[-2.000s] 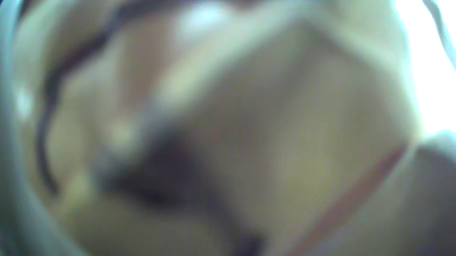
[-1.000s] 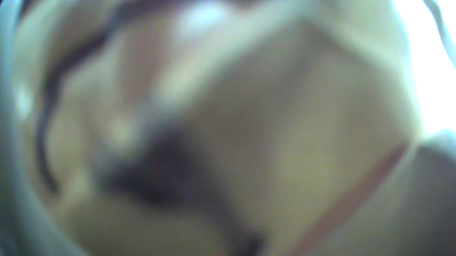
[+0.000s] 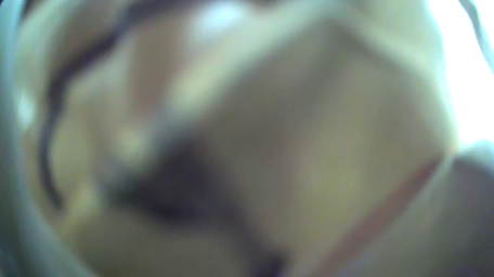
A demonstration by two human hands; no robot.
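Observation:
The view is strongly blurred and very close to what lies before the camera. A pale tan surface (image 3: 336, 162) fills the middle and right; I cannot tell what it is. A dark, soft-edged shape (image 3: 179, 184) lies left of centre, with a dark band running down from it. A thin dark cord-like line (image 3: 51, 130) curves down the left side. A reddish strip (image 3: 384, 211) runs diagonally at the lower right. I cannot make out either of my hands.
A very bright white area (image 3: 471, 81) is at the upper right, with a thin dark line across its corner. A grey shape (image 3: 471, 200) is at the right edge. A pale greenish edge (image 3: 27, 232) curves along the left rim.

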